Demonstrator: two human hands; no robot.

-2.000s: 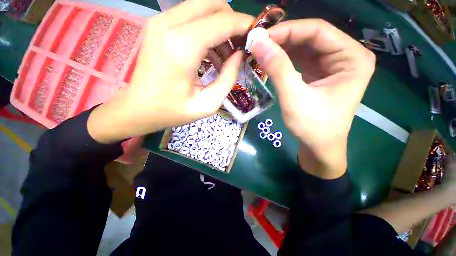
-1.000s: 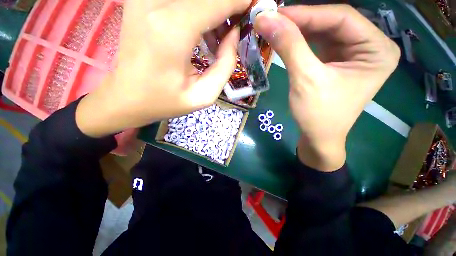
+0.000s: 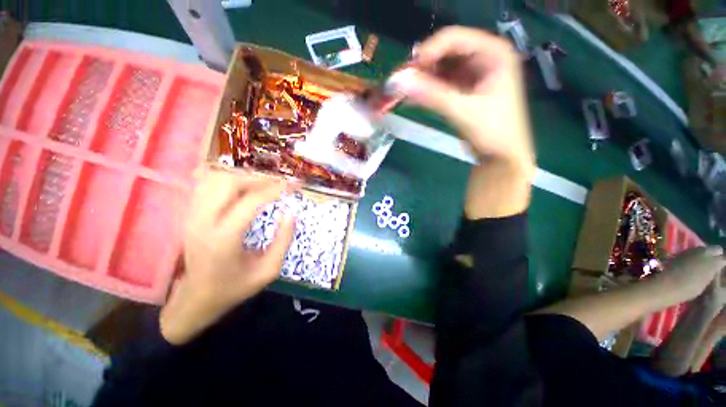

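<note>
My right hand (image 3: 485, 103) is raised over the bench beyond the boxes, blurred, its fingers closed on a frame with a copper-coloured piece (image 3: 390, 99); its whitish part (image 3: 342, 131) hangs over the copper-parts box (image 3: 302, 65). My left hand (image 3: 231, 238) is over the left part of the ring box (image 3: 344, 246), fingers down among the white rings (image 3: 310, 246); whether it holds one cannot be told. Several loose white rings (image 3: 392, 216) lie on the green bench right of the ring box.
A pink compartment tray (image 3: 143, 175) is at the left, a slanting grey post (image 3: 203, 32) behind it. White frames (image 3: 334, 48) lie on the conveyor beyond the white strip (image 3: 557, 184). At the right are another copper-parts box (image 3: 597, 219) and another person's arm (image 3: 621, 306).
My hands have parted: the left moved down to the ring box, the right stayed high with the frame. The view has shifted, showing the copper-parts box and more of the tray.
</note>
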